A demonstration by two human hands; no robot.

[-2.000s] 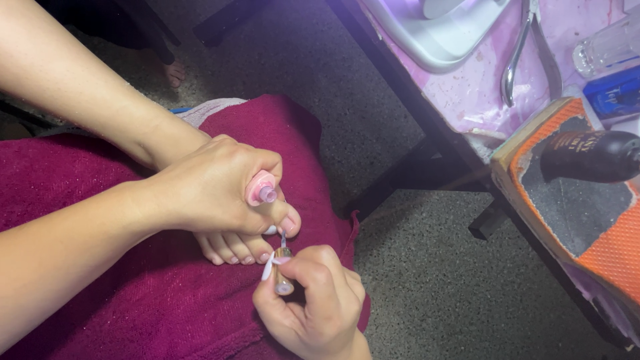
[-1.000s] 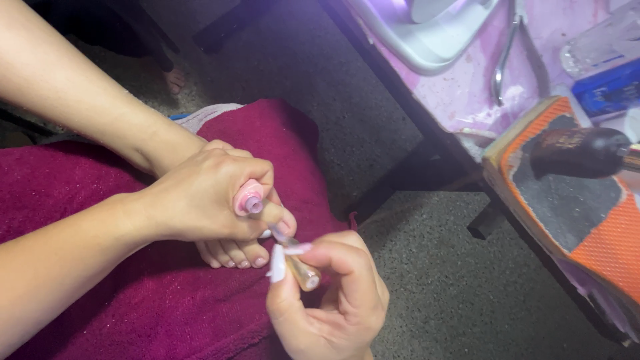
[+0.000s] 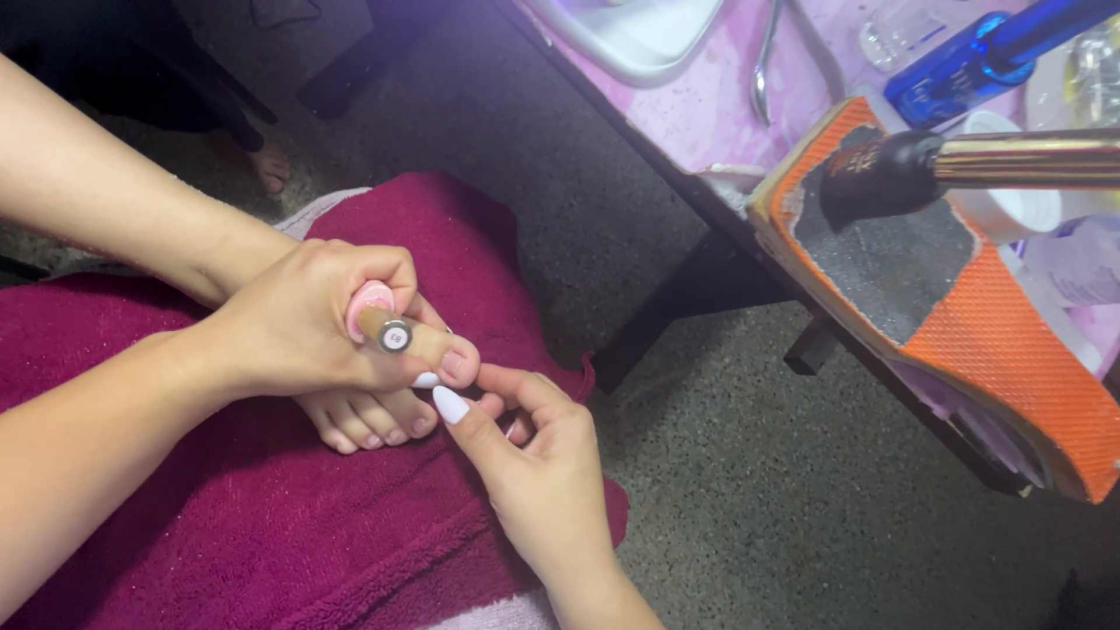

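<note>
My left hand point(image 3: 306, 324) wraps the foot near the big toe and holds a pink nail polish bottle point(image 3: 366, 302) in its curled fingers. The bottle's gold-brown cap point(image 3: 387, 329) is on it. My right hand point(image 3: 525, 437) is at the tip of the big toe point(image 3: 455, 363), its index finger touching or very near it and its thumb just below; no tool shows in it. The other person's foot point(image 3: 367, 416) rests on a magenta towel point(image 3: 289, 525), smaller toes pointing down.
An orange footrest-like block point(image 3: 1015, 367) with a grey patch sits at the table edge point(image 3: 665, 140). A dark bottle with a gold cap point(image 3: 884, 175), a blue bottle point(image 3: 954, 74), metal nippers point(image 3: 764, 79) and a white device point(image 3: 643, 52) are at the right. Another bare foot point(image 3: 269, 166) is at the upper left.
The brush cap, earlier in my right hand at the toe, is now on the pink bottle in my left hand. My right hand's fingers have moved to the big toe's tip.
</note>
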